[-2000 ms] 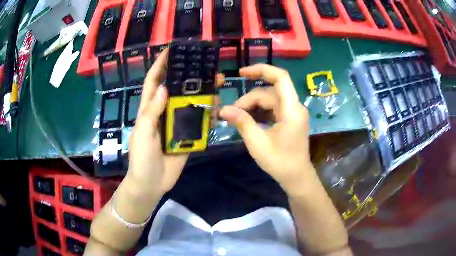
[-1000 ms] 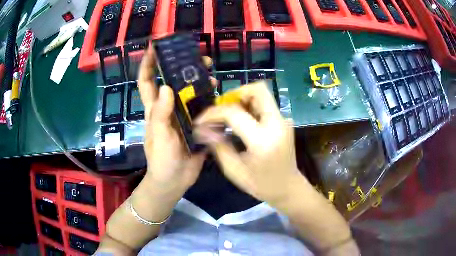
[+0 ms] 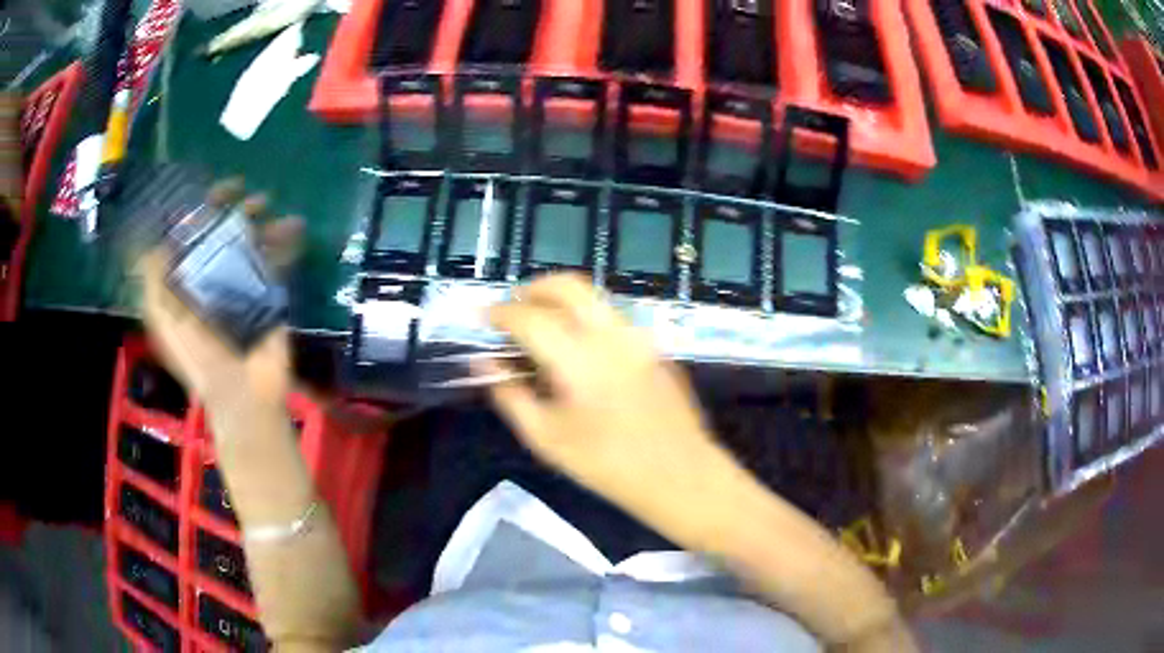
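My left hand (image 3: pixel 223 344) holds a blurred black keypad phone (image 3: pixel 192 236) at the left, tilted, keys toward the upper left. Its screen area looks pale and shiny, with no yellow showing. My right hand (image 3: pixel 574 370) is over the bench's front edge, fingers bent at the near side of a clear lens sheet (image 3: pixel 753 334). A thin shiny sliver, seemingly tweezers (image 3: pixel 479 378), sticks out leftward from its fingers; blur hides the tip. Black-framed display lenses (image 3: pixel 559 236) lie in rows on the sheet. One lens (image 3: pixel 387 325) with a pale centre lies alone in the front row.
Red trays (image 3: pixel 894 134) of black phones line the back; another red tray (image 3: pixel 192 447) stands low left. A wrapped lens tray (image 3: pixel 1040 344) is at the right. Yellow liner scraps (image 3: pixel 951 249) lie on the green bench. A plastic waste bag (image 3: pixel 957 472) hangs below. White strips (image 3: pixel 268 83) lie upper left.
The phone has moved left in my left hand, and the yellow liner has come off it. My right hand has left the phone for the lens sheet. A second yellow scrap lies on the bench.
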